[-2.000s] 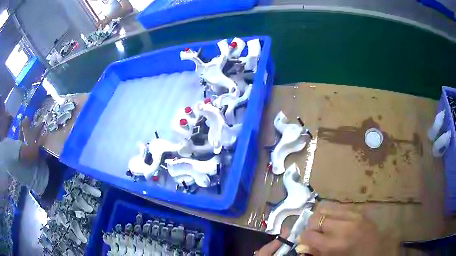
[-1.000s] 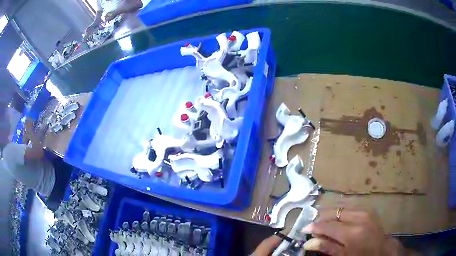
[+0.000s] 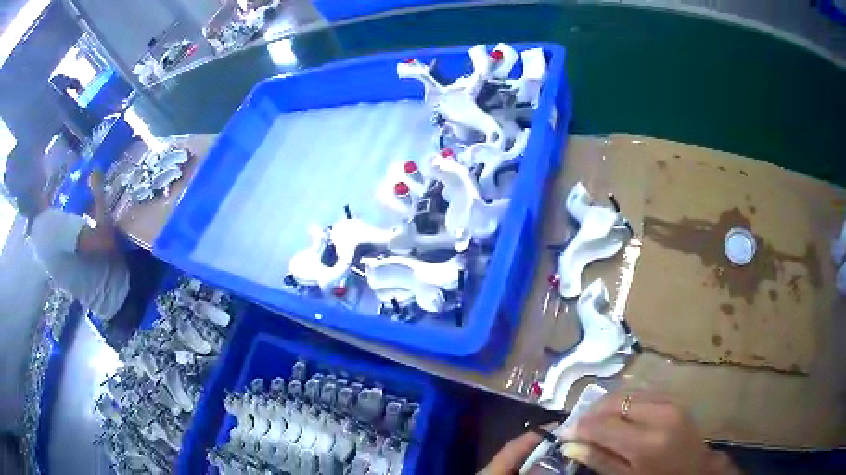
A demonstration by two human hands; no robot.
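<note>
My right hand (image 3: 640,434), with a ring on one finger, holds a white curved unit (image 3: 586,406) at the bottom edge of the view. My left hand (image 3: 512,455) is mostly cut off by the bottom edge and grips the same unit from the left, beside a dark rod. The fingers hide much of the unit. Just above it lies another white curved unit (image 3: 590,345) with a red tip and dark rod. A further white unit (image 3: 592,243) lies above that one, between the tray and the stained cardboard.
A large blue tray (image 3: 492,339) holds several white units, some red-tipped, on its right side. A small white cup (image 3: 739,246) stands on stained cardboard (image 3: 724,325). A lower blue crate (image 3: 215,394) holds rows of units. A green panel (image 3: 686,79) runs behind. Another person (image 3: 79,255) is at left.
The view has shifted, so the tray and bench units appear further right and slightly higher. Both hands remain on the same unit near the bottom edge. The person at left shows more fully.
</note>
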